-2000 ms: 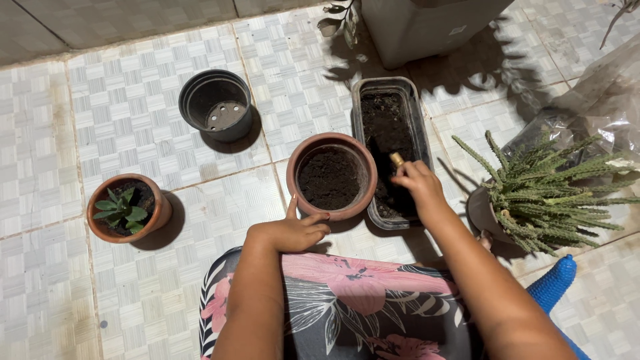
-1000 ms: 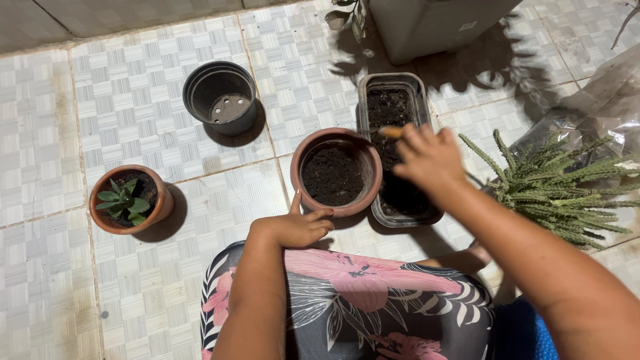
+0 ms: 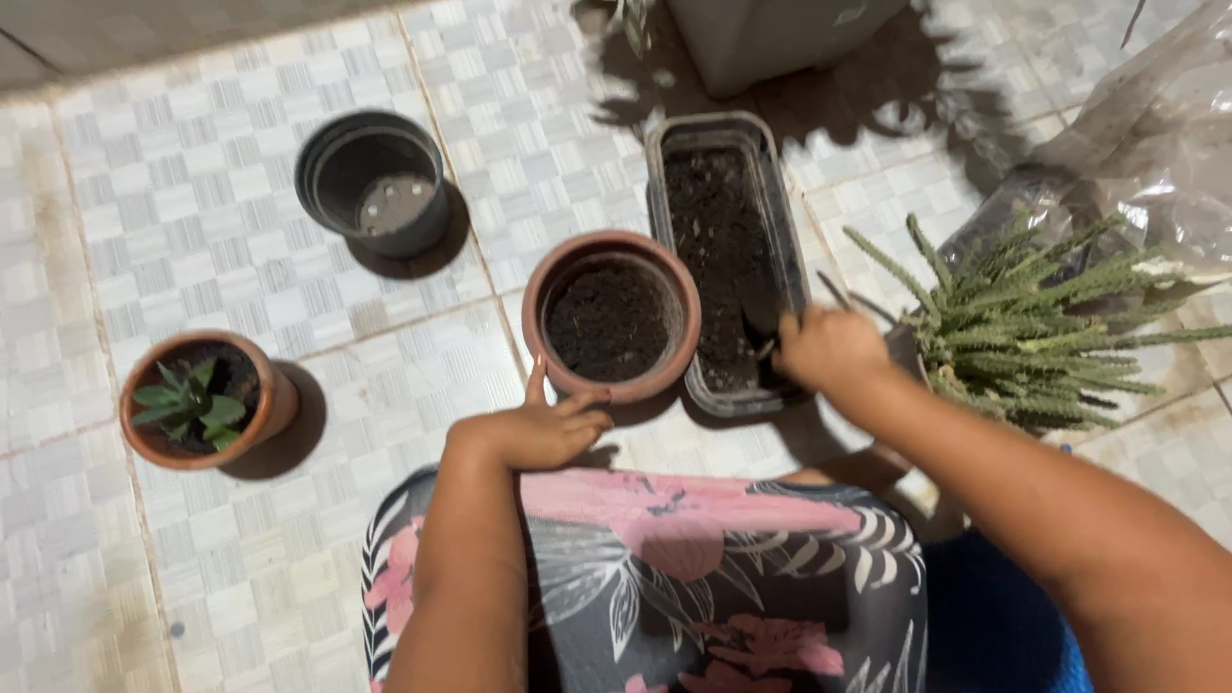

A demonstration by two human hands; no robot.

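My left hand (image 3: 544, 428) rests its spread fingertips against the near rim of a round terracotta-coloured pot (image 3: 539, 318) with dark soil in it. Right beside that pot stands a long dark plastic planter (image 3: 794, 260), partly filled with soil (image 3: 717, 241). At the planter's near right edge is my right hand (image 3: 833, 356), its fingers curled round a small tool that is mostly hidden; a dark blade seems to reach into the soil. What kind of tool it is cannot be told.
An empty black pot (image 3: 423, 217) stands at the upper left, a small potted succulent (image 3: 192, 409) at the far left. To the right are a spiky trailing succulent (image 3: 1030, 327) and a clear plastic bag (image 3: 1155, 154). A large grey planter (image 3: 789, 38) stands at the top.
My right hand has moved from over the planter's middle to its near right edge. My left hand has stayed at the round pot's rim.
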